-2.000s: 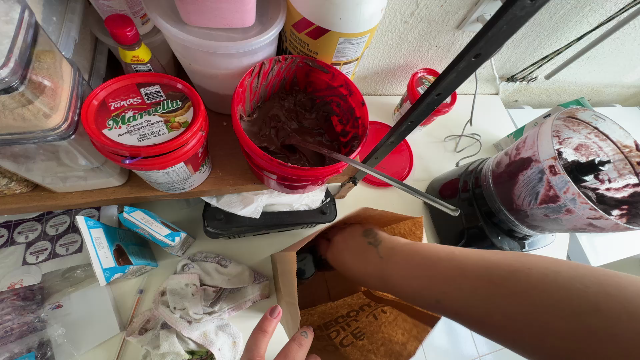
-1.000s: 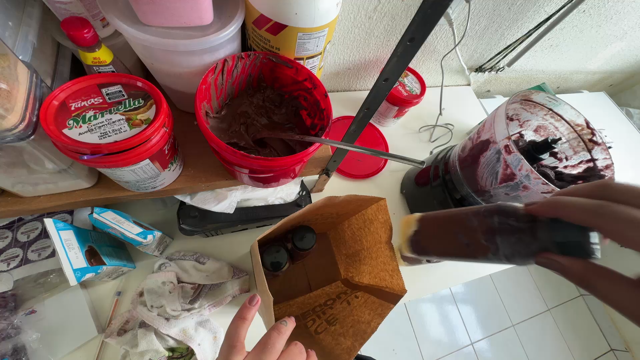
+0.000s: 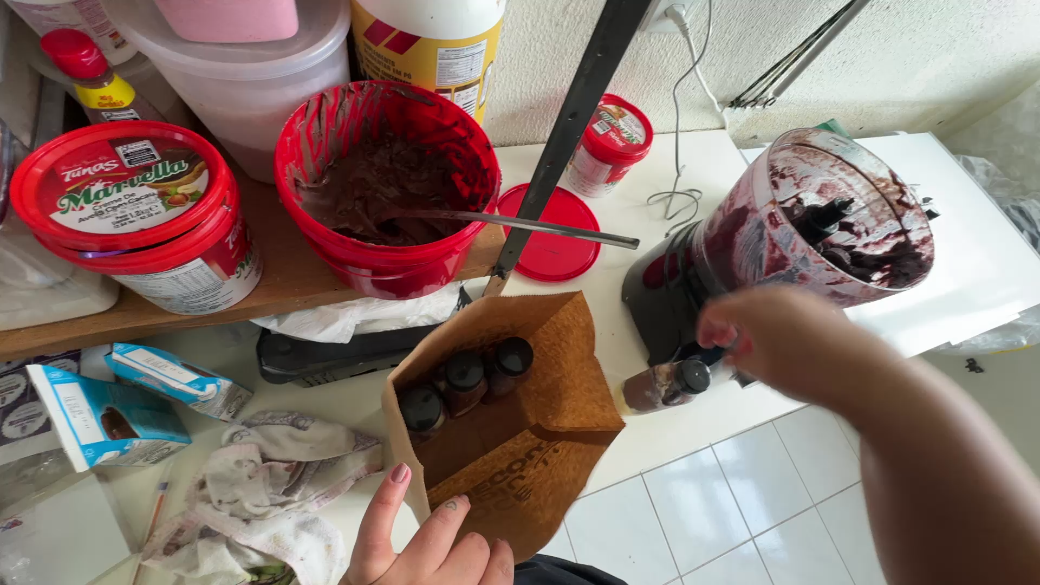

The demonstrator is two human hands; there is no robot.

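Observation:
A brown paper bag (image 3: 569, 382) stands open on the white counter, with three black-lidded jars (image 3: 465, 371) inside along its left wall. My left hand (image 3: 431, 536) rests its fingers against the bag's near left edge, fingers apart and holding nothing. Right of the bag, a filled jar with a black lid (image 3: 662, 386) stands on the counter by the food processor base. My right hand (image 3: 772, 341), blurred, is just above and right of that jar, in front of the processor; whether its fingers hold something cannot be told.
A food processor (image 3: 845, 211) with a smeared bowl stands at right. On the wooden shelf (image 3: 301, 276) are a red bucket of chocolate cream (image 3: 390, 187) with a metal utensil and a lidded tub (image 3: 138, 219). A black metal upright (image 3: 561, 146) crosses the view. A cloth (image 3: 260, 487) lies left.
One second ago the bag showed two jars; now it shows three. My right hand, which held a jar right of the bag, has moved up beside the processor. My left hand stays at the bag.

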